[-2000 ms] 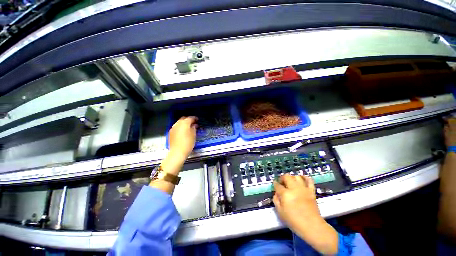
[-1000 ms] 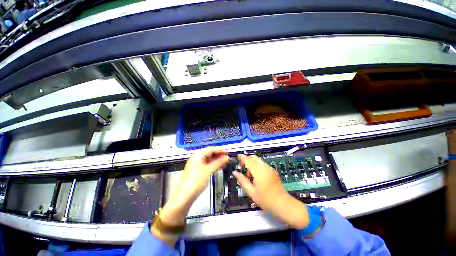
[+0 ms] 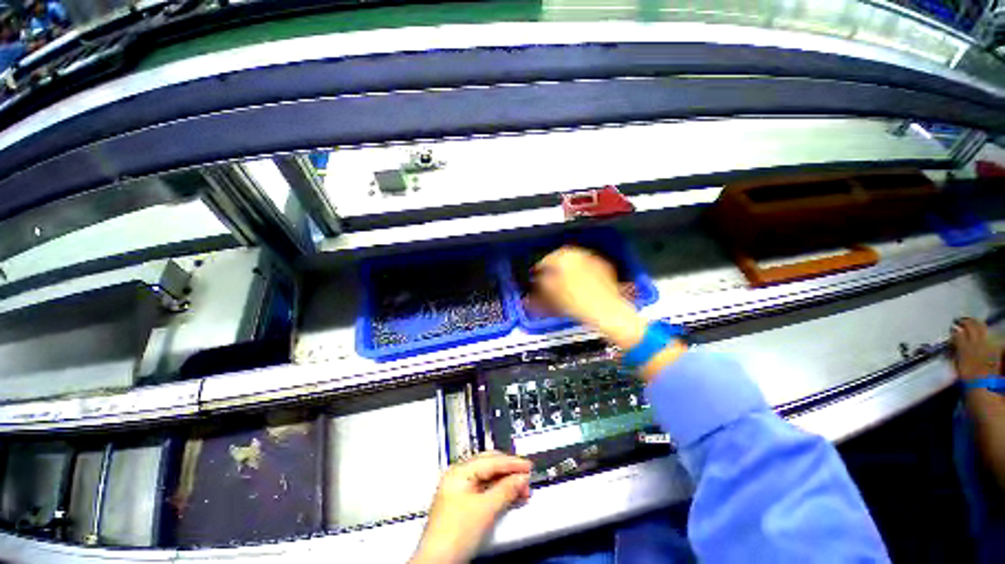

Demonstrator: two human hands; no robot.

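Observation:
The green circuit board panel [image 3: 573, 405] lies in its black carrier [image 3: 590, 454] on the track, its right end hidden by my right sleeve. My right hand [image 3: 575, 289] is blurred, fingers down in the right blue bin [image 3: 650, 295] of orange-brown components; what the fingers hold cannot be told. My left hand [image 3: 485, 492] is at the carrier's front left corner, thumb and fingertips together; any small part between them is too small to tell. The left blue bin [image 3: 435, 314] holds grey-black components.
A small red box [image 3: 598, 203] sits on the ledge above the bins. A larger orange box [image 3: 810, 220] stands at right. A scuffed dark plate [image 3: 248, 479] lies in the track at left. Another person's hand [image 3: 974, 350] rests at the right edge by the metal rail [image 3: 727, 454].
My right hand has moved from above the panel up into the right bin. My left hand has come down to the carrier's front left corner. The view has shifted.

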